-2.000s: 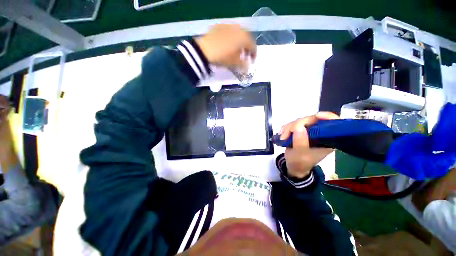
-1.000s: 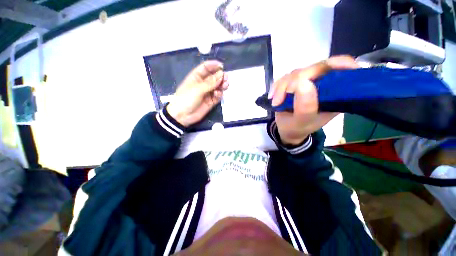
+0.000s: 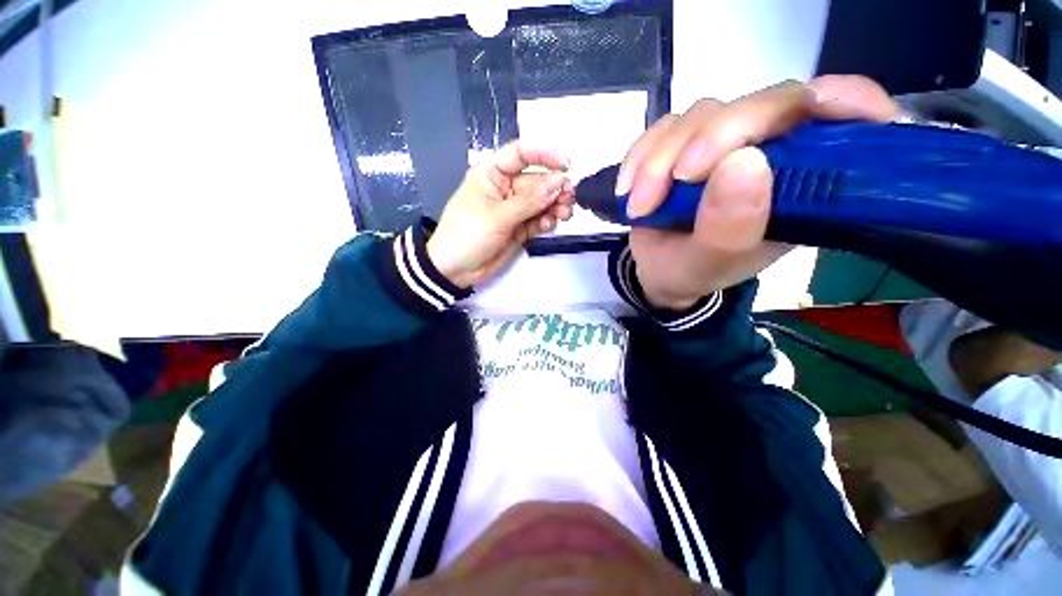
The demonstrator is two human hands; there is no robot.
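Note:
My right hand (image 3: 710, 192) is closed around the blue-and-black electric screwdriver (image 3: 908, 192), its dark nose pointing left. My left hand (image 3: 495, 221) has its thumb and fingertips pinched together at the nose tip. Whether a screw is between them cannot be seen. Both hands are over the black two-window frame (image 3: 339, 128), which lies on the white table. Its left window shows a dark, shiny surface with a grey band. Its right window has a dark strip and a white rectangle (image 3: 582, 116), partly hidden by my hands.
A dark panel and white box edge (image 3: 1011, 93) stand at the upper right. A black cable (image 3: 920, 402) runs at the lower right, near another person's arm (image 3: 990, 355). Brown cartons (image 3: 920, 466) are below. A person's grey sleeve (image 3: 58, 396) shows at the left.
My left hand has gone from the shiny bits beyond the frame to the screwdriver nose. The nose has moved from the frame's right edge over the right window. The view has shifted closer.

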